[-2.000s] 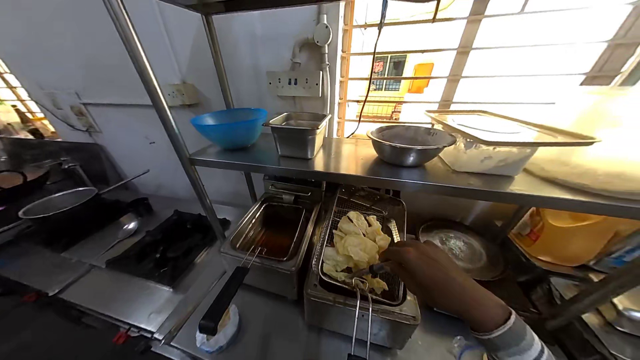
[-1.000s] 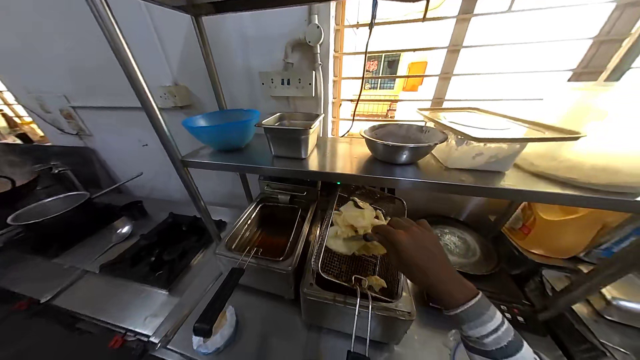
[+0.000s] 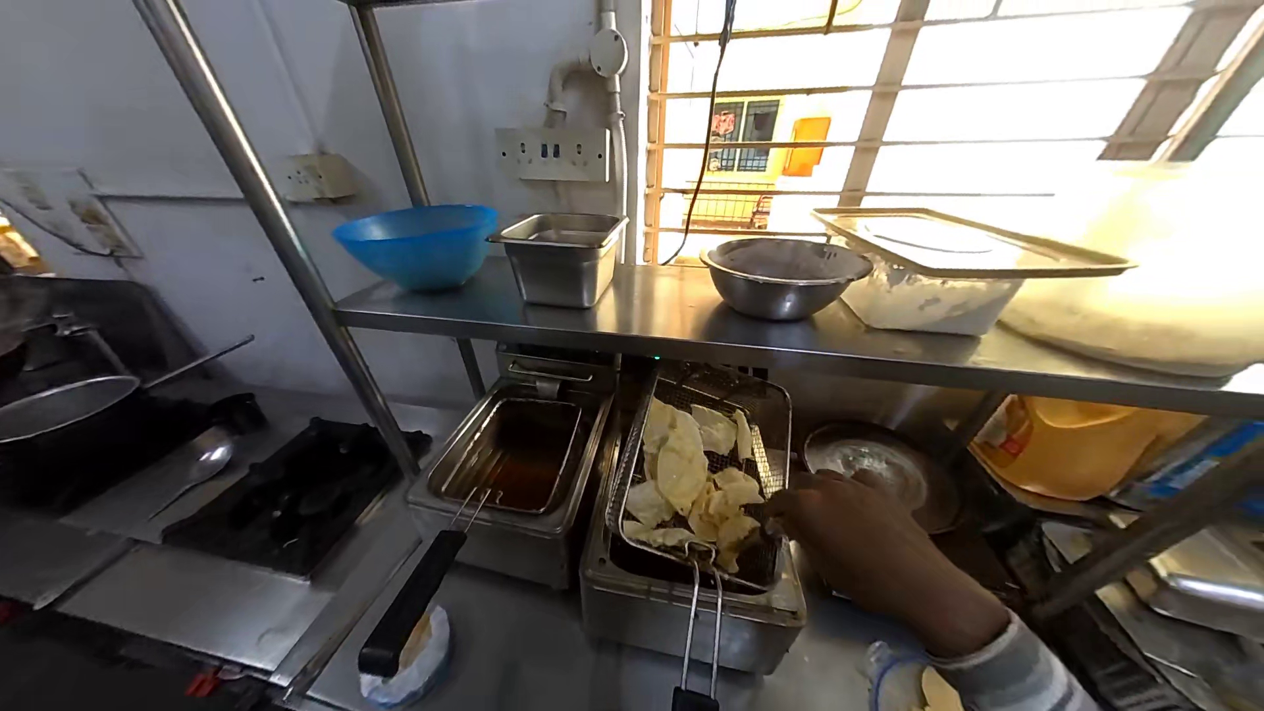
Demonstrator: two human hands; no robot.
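Observation:
Pale fried crackers [image 3: 683,472] lie scattered in a wire fryer basket [image 3: 622,494], which rests tilted over the right deep fryer [image 3: 691,627]. My right hand [image 3: 854,543] is at the basket's right edge, its fingers curled; whether they grip the rim, a tool or a cracker is hidden. The basket's wire handle [image 3: 704,632] points down toward the lower edge of the view. To the left, a second fryer [image 3: 494,548] holds dark oil [image 3: 528,459] and a basket with a black handle [image 3: 413,600]. My left hand is out of the picture.
A steel shelf [image 3: 652,321] crosses above the fryers, bearing a blue bowl [image 3: 420,252], a steel container [image 3: 563,272], a steel bowl [image 3: 785,286] and a tray-covered tub [image 3: 928,301]. Gas burners [image 3: 296,494] and a pan [image 3: 64,410] stand left; a round pan [image 3: 884,469] lies behind my hand.
The crackers, bunched by my right hand in the earlier frames, now lie spread along the basket. The basket itself sits differently over the fryer, with its far end more to the left.

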